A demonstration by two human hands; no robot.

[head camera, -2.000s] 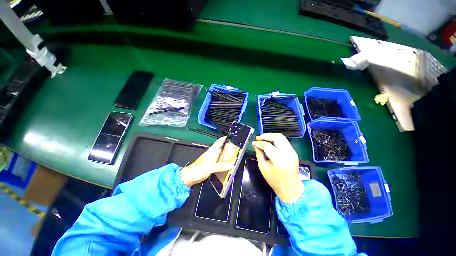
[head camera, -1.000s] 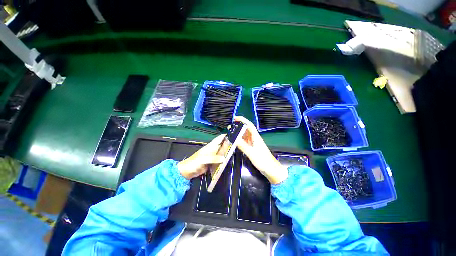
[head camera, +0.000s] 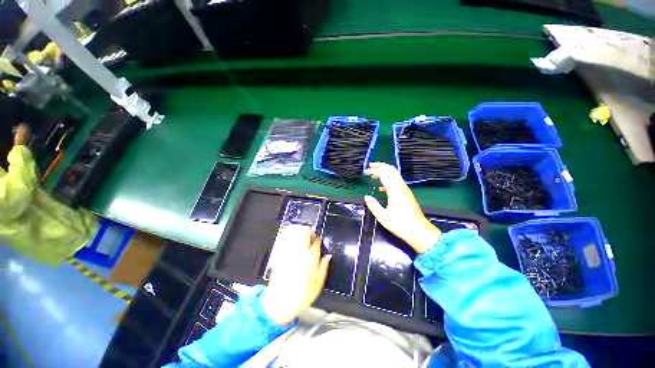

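The part-built phone (head camera: 302, 214) lies in a slot of the black carrier tray (head camera: 248, 233), camera end at the top. My left hand (head camera: 296, 272) lies over its lower part, fingers spread, and hides much of it. My right hand (head camera: 402, 214) is above the tray's back edge with thumb and fingers apart; nothing shows in it. More phones, dark side up, lie in the slots to the right, one of them a glossy slab (head camera: 388, 269). A blue bin of long black strips (head camera: 348, 147) stands behind the tray, with a second strip bin (head camera: 431, 151) beside it.
Blue bins of small black parts (head camera: 511, 190) stand at the right. A clear bag (head camera: 284, 147) and two loose phones (head camera: 216, 192) lie left of the bins. A person in a yellow sleeve (head camera: 43, 215) is at far left. A pale board (head camera: 610, 79) is at back right.
The phone has gone from between my hands down into the tray slot. My right hand has come off it and opened. The view has swung left, and another person now shows.
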